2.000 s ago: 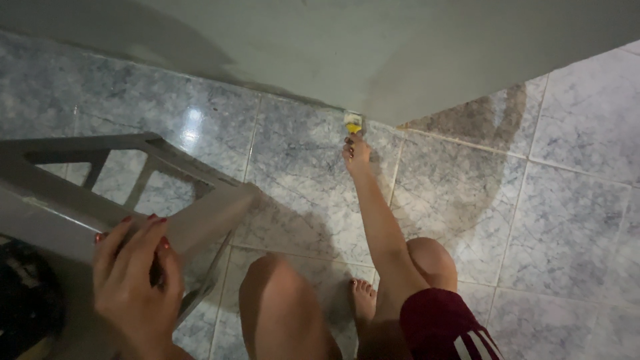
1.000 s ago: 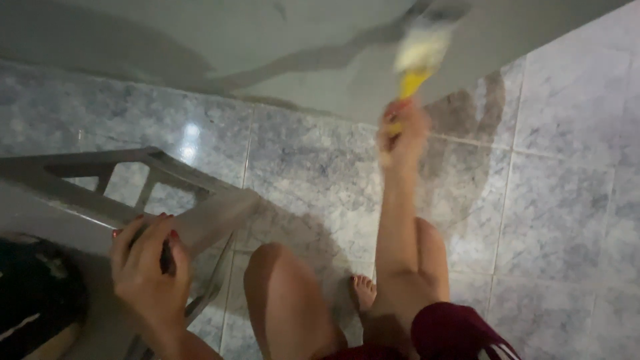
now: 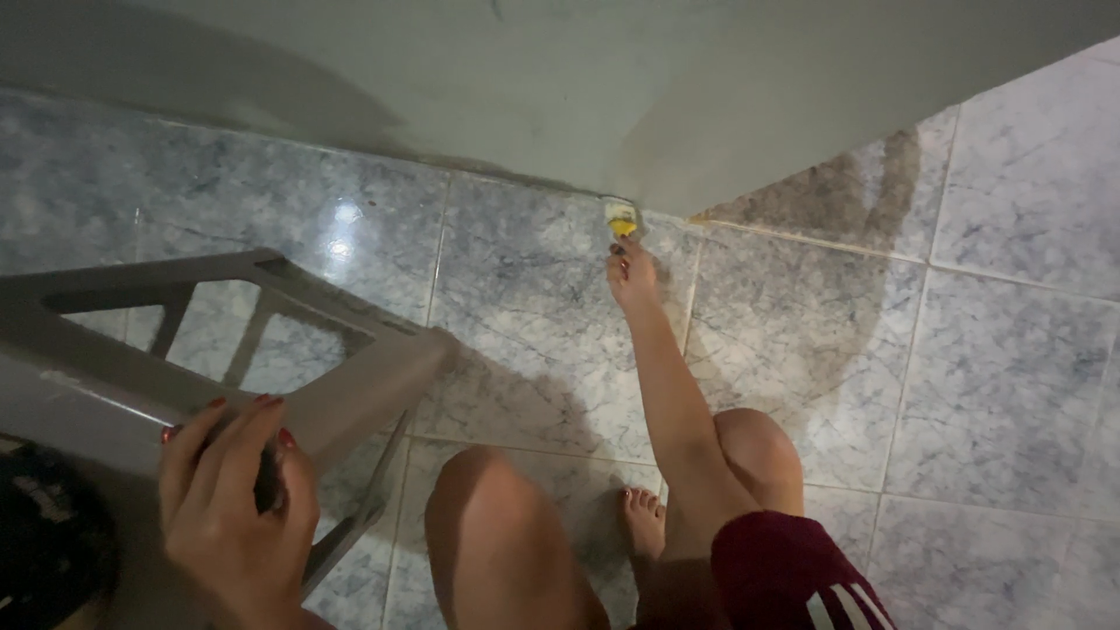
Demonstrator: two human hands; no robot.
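Note:
My right hand [image 3: 632, 273] grips a paintbrush [image 3: 622, 218] with a yellow handle end; its pale bristles touch the bottom edge of the grey wall [image 3: 560, 96], where it meets the tiled floor [image 3: 534, 271]. The wall's corner lies just right of the brush. At the lower left, my left hand [image 3: 236, 507] is raised with curled fingers over the edge of a grey plastic chair [image 3: 376, 385]. A dark gap shows between its thumb and fingers; whether it holds something there I cannot tell.
The chair, with its openwork frame, fills the lower left. A dark object [image 3: 52, 534] lies at the far left edge, its kind unclear. My bent knees and a bare foot [image 3: 644, 522] are below the right hand. A brownish patch [image 3: 822, 197] shows on the floor beyond the wall's corner.
One second ago the brush was higher, against the wall face; my right hand has brought it down to the wall's base, where it also was two seconds ago. My left hand stays by the chair.

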